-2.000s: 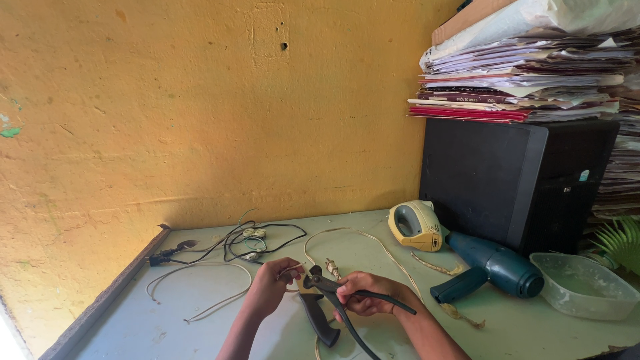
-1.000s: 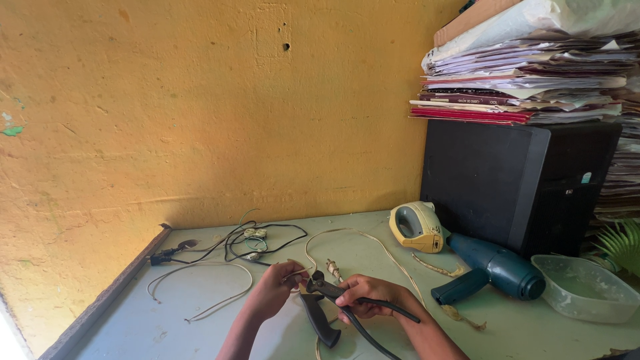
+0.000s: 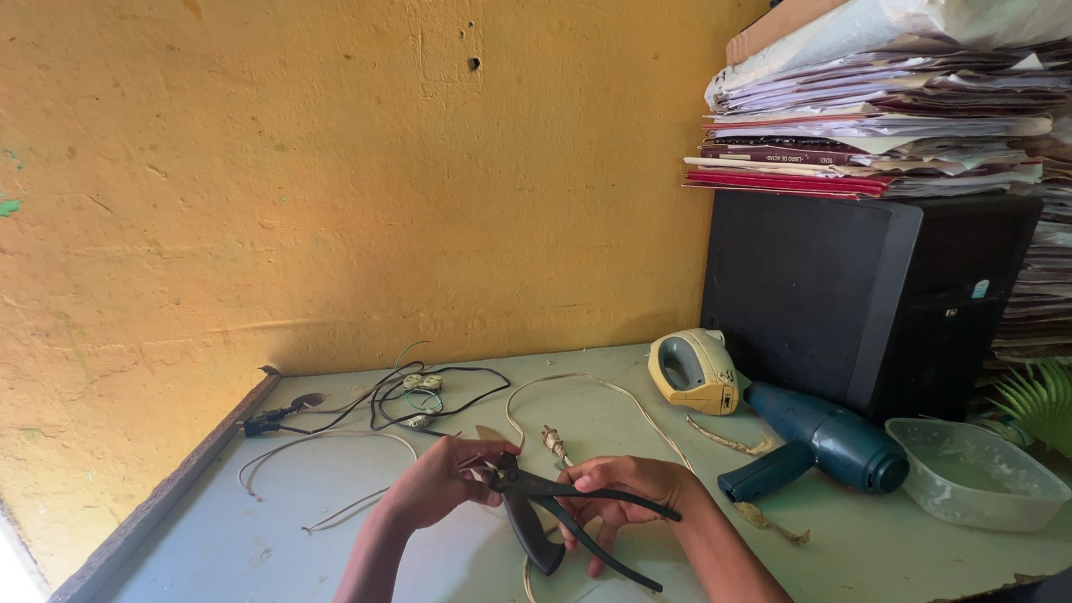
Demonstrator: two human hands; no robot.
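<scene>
My left hand (image 3: 444,481) pinches the end of a thin beige cord (image 3: 596,378) close to the jaws of dark pliers (image 3: 536,490). My right hand (image 3: 628,486) holds the pliers by their long handles, which are spread apart, its fingers loosely among them. Whether the jaws touch the cord cannot be told. Below the pliers lies a knife with a black handle (image 3: 533,532); part of its blade shows beyond my left fingers. A plug (image 3: 554,444) on a beige cord rests on the table just above my right hand.
Black cords (image 3: 469,368), a black plug (image 3: 266,421) and a loose beige wire (image 3: 276,452) lie at left. At right are a yellow handheld appliance housing (image 3: 712,377), a blue hair dryer (image 3: 829,440), a plastic container (image 3: 976,502) and a black computer tower (image 3: 804,293) under stacked papers (image 3: 871,126).
The plier handles have spread wider, and my right hand's fingers have loosened around them. My left hand stays at the cord beside the jaws.
</scene>
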